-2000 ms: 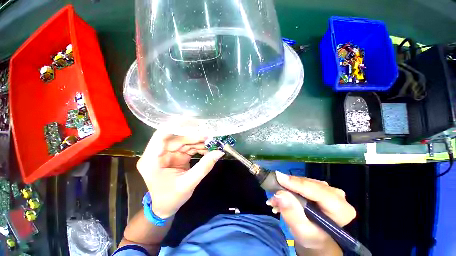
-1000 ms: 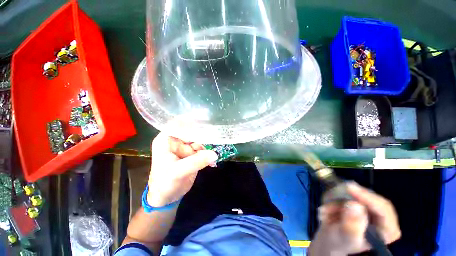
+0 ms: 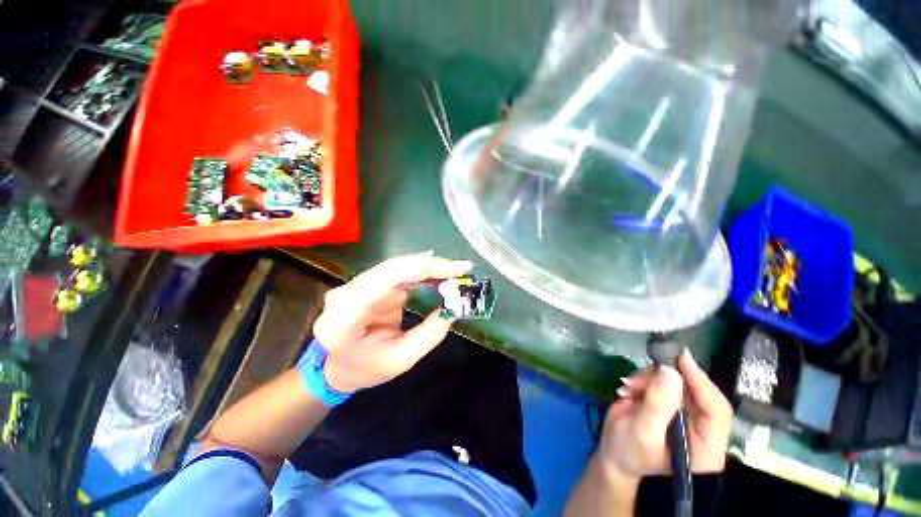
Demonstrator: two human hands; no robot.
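My left hand (image 3: 379, 321) pinches a small circuit board (image 3: 469, 298) between thumb and fingers at the bench's front edge. The board shows white, silver and black parts, with some yellow near the fingertips. My right hand (image 3: 661, 419) holds the soldering iron (image 3: 681, 454) by its black handle, away from the board. The iron points up toward the rim of the clear plastic hood (image 3: 596, 303), and its tip cannot be made out there.
The red bin (image 3: 343, 131) at left holds green boards and yellow-black assemblies. A black compartment tray (image 3: 81, 121) lies further left. Thin tweezers (image 3: 437, 116) lie beside the hood. At right are a blue bin (image 3: 826, 273) with small components, a cleaning tray (image 3: 755, 374) and a sponge (image 3: 817, 397).
The view has turned left, so the red bin shows further right. The board in my left hand now shows its white and black parts. My right hand has raised the iron to a steeper angle.
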